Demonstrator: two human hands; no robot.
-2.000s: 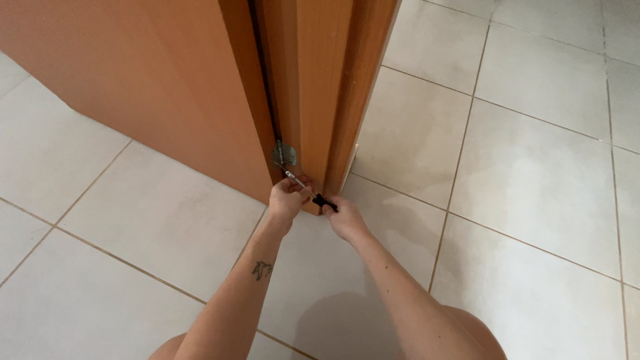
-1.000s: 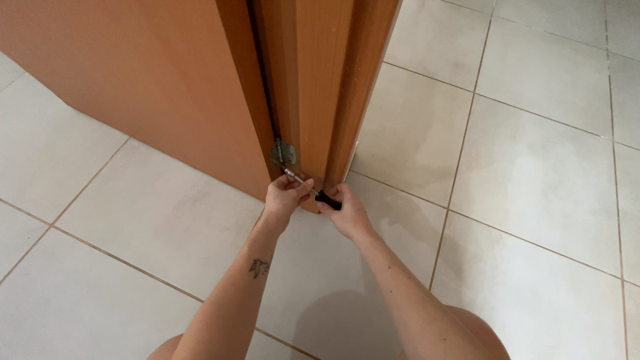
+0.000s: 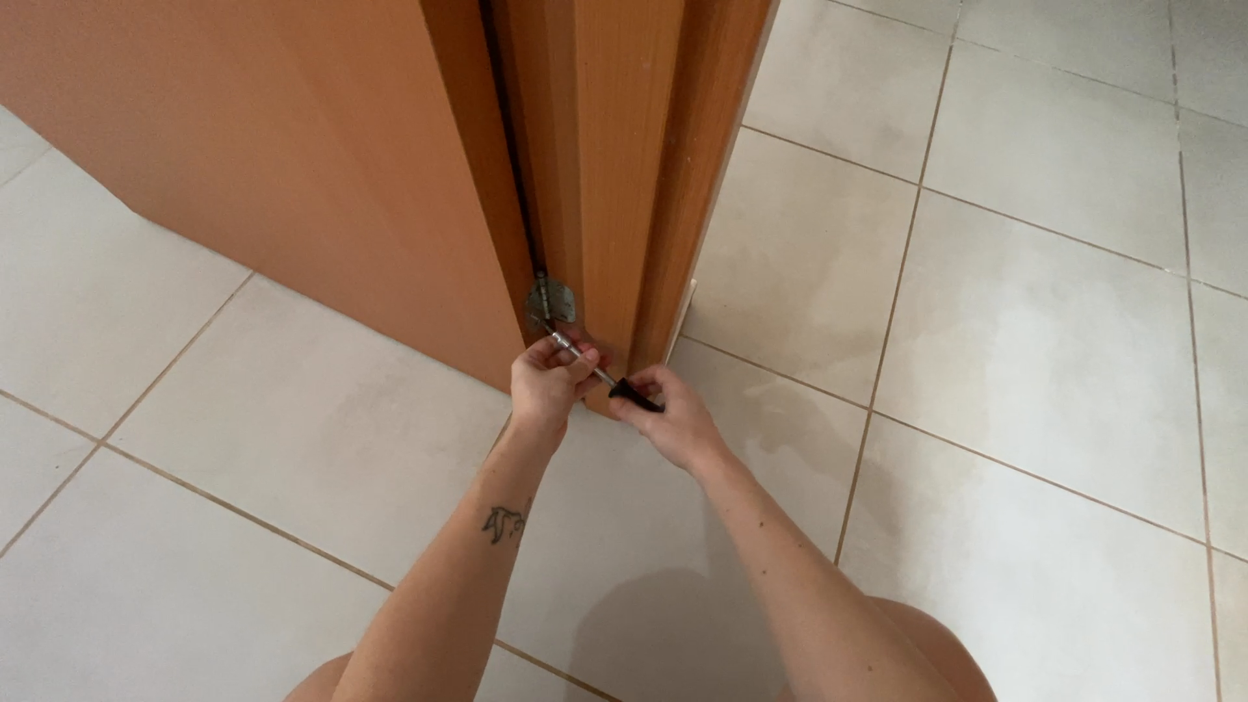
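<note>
A screwdriver (image 3: 634,395) with a black handle and a metal shaft lies slantwise between my hands, its front end up and to the left at a metal door hinge (image 3: 552,300). My right hand (image 3: 668,409) grips the black handle. The fingers of my left hand (image 3: 548,382) pinch the shaft near its front end, just below the hinge. The hinge sits low in the gap between the wooden door (image 3: 292,166) and the wooden door frame (image 3: 624,146). The screwdriver's tip and any screw there are too small to make out.
Pale floor tiles (image 3: 1033,370) with brown grout lines surround the door and frame. The door's bottom edge runs up to the left from the frame. My knees show at the bottom of the view, and a shadow falls on the floor between my forearms.
</note>
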